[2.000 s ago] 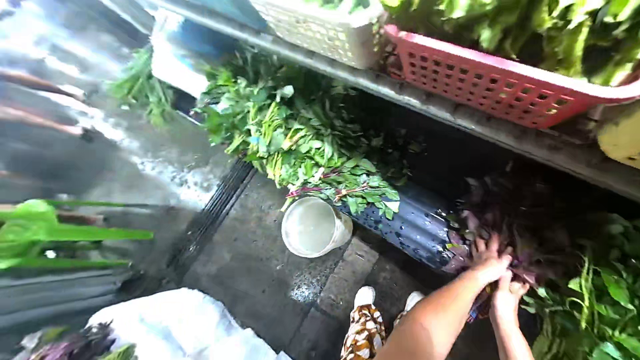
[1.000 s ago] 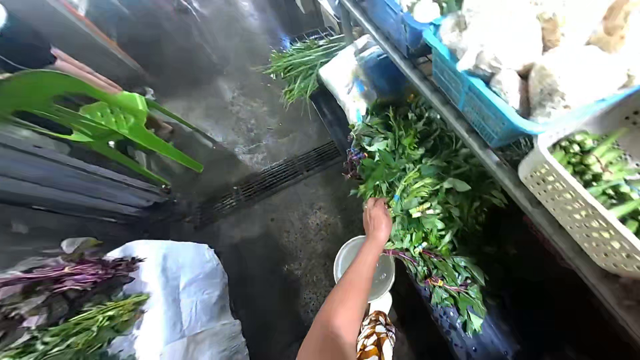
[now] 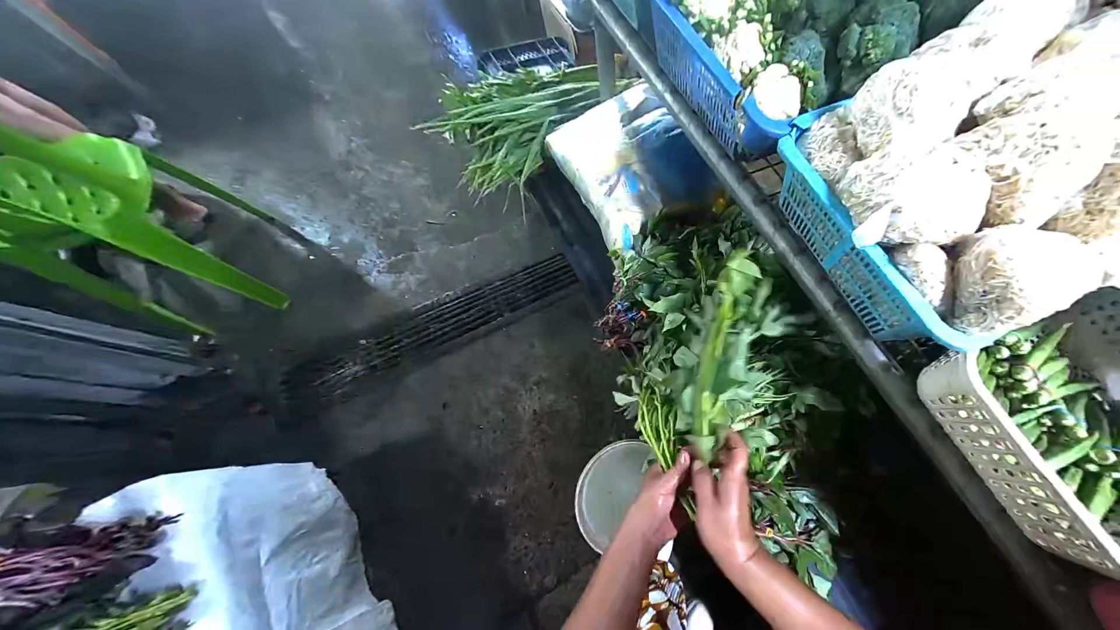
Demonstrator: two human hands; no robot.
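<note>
My left hand [image 3: 662, 501] closes around the lower stems of a bunch of leafy greens [image 3: 713, 376]. Beside it, my right hand [image 3: 724, 499] grips the same bunch near its base, fingers partly hidden by stems. The bunch's top is blurred and points away from me. Under and around it lies a long heap of leafy greens [image 3: 779, 350], with dark purple stems [image 3: 623, 325] at its left edge. A round whitish bucket [image 3: 608, 494] stands on the floor just left of my hands.
A metal shelf rail [image 3: 770, 219] runs along the right, with a blue basket [image 3: 875, 284] of bagged mushrooms and a cream basket [image 3: 980, 437] of okra. Long green stalks [image 3: 525, 122] lie farther off. A floor drain [image 3: 455, 319], green plastic chair [image 3: 175, 254] and white sheet [image 3: 254, 542] are leftward.
Both hands were at the purple leaves on the right; then one hand reached to the green heap. Now both hold a bunch there. The view has swung left and along the shelf.
</note>
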